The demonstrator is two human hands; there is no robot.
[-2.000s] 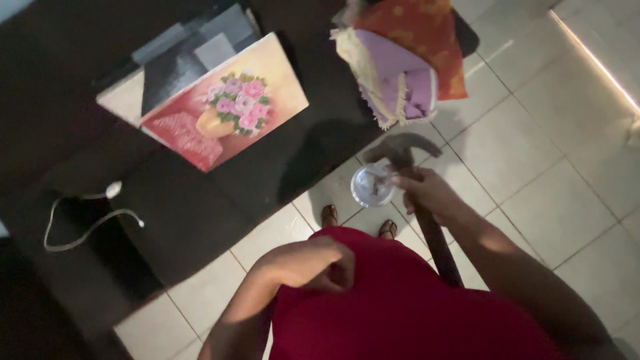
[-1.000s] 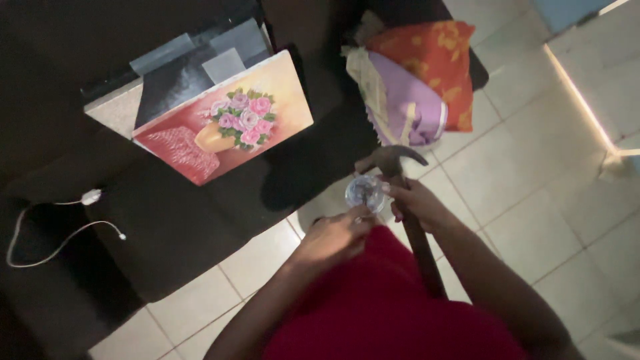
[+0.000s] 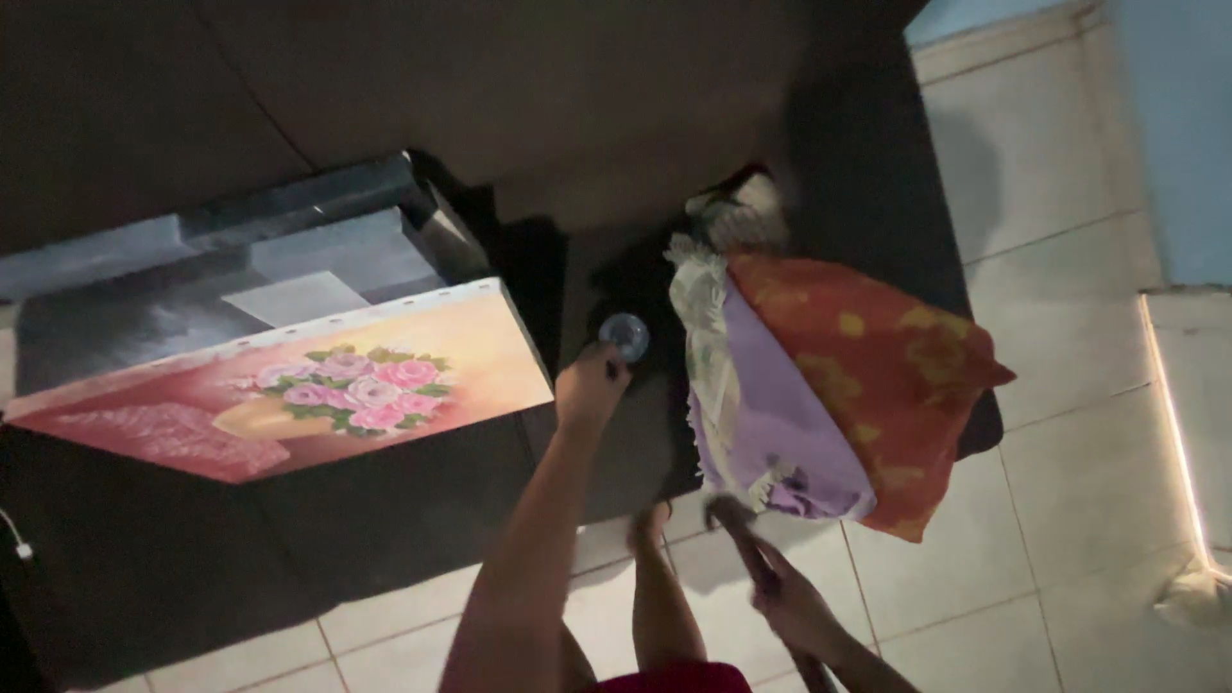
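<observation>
My left hand [image 3: 589, 385] reaches over the dark sofa seat, its fingers on a small round clear container [image 3: 625, 337]; its contents cannot be made out. Lower right, my right hand [image 3: 794, 597] is closed around the handle of a claw hammer [image 3: 749, 544], whose head points up toward the seat's front edge. A canvas painting of pink flowers in a vase [image 3: 385, 385] lies left of my left hand, against other dark canvases [image 3: 192, 298]. Right of that hand lie a purple fringed cloth [image 3: 780, 404] and an orange patterned cushion or cloth [image 3: 866, 375].
The dark sofa [image 3: 616, 96] fills the upper view. Pale floor tiles [image 3: 1059, 462] run along its front and right side. A white cable end [image 3: 23, 551] lies at the far left. A bright strip of light [image 3: 1174, 423] crosses the floor at right.
My left hand has moved forward over the sofa with the clear container, which was earlier near my right hand. The hammer remains in my right hand. The view has shifted.
</observation>
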